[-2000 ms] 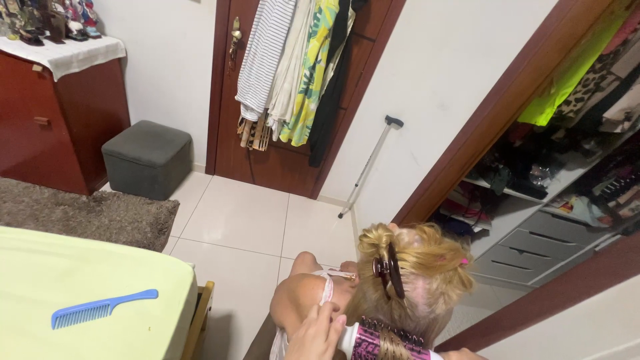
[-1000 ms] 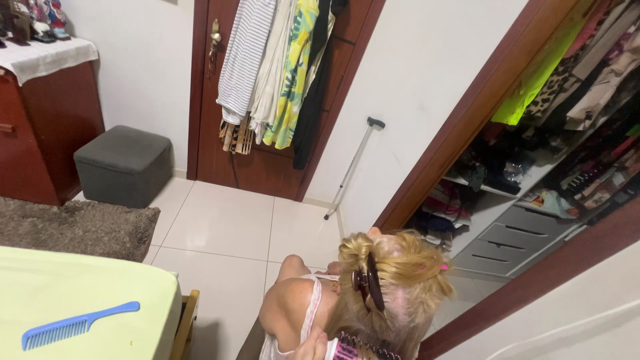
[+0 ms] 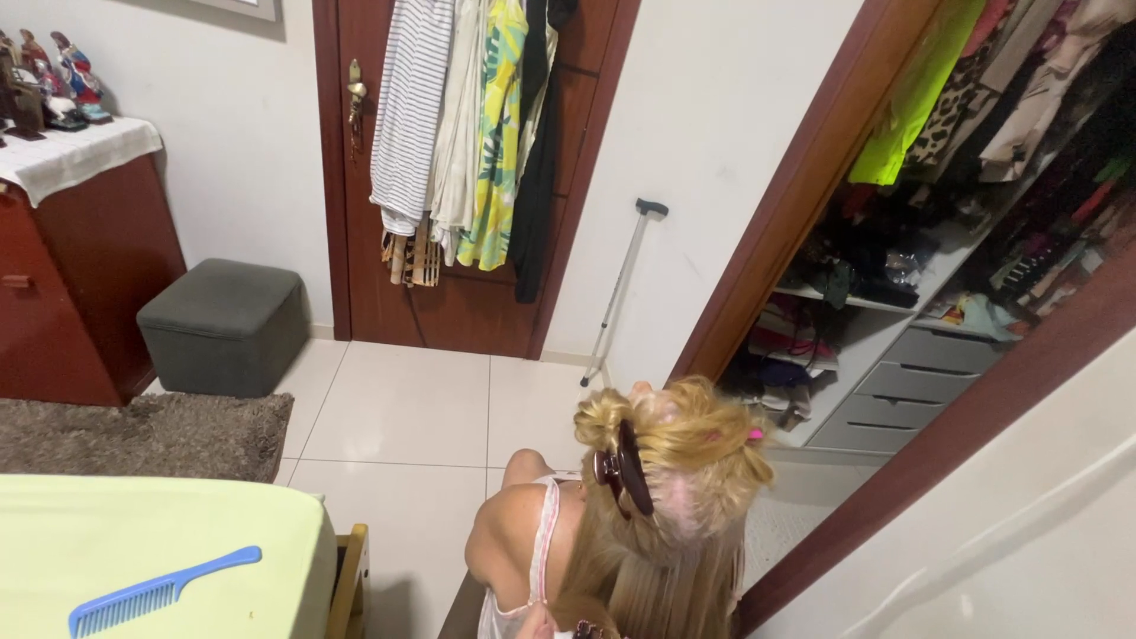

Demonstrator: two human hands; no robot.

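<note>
A seated person with blond hair (image 3: pixel 674 461) is in front of me, the upper hair pinned up with a dark claw clip (image 3: pixel 626 469) and a pink clip (image 3: pixel 754 434) at the right. Long straight hair hangs down the back to the frame's bottom edge. There, part of my left hand (image 3: pixel 536 621) shows beside a round hair brush (image 3: pixel 587 630), mostly cut off by the edge; whether the hand grips hair or brush is unclear. My right hand is out of view. A blue comb (image 3: pixel 164 590) lies on the pale green bed sheet (image 3: pixel 222 515) at the lower left.
A grey cube stool (image 3: pixel 222 324) stands beside a red-brown cabinet (image 3: pixel 115 266) and a shaggy rug (image 3: pixel 177 435). A walking cane (image 3: pixel 617 293) leans on the wall right of a wooden door (image 3: pixel 426 311) hung with clothes. An open wardrobe (image 3: pixel 914 382) stands at the right.
The brush and my left hand have moved down the hair to the bottom edge. My right hand, partly seen at the brush two seconds ago, has left view.
</note>
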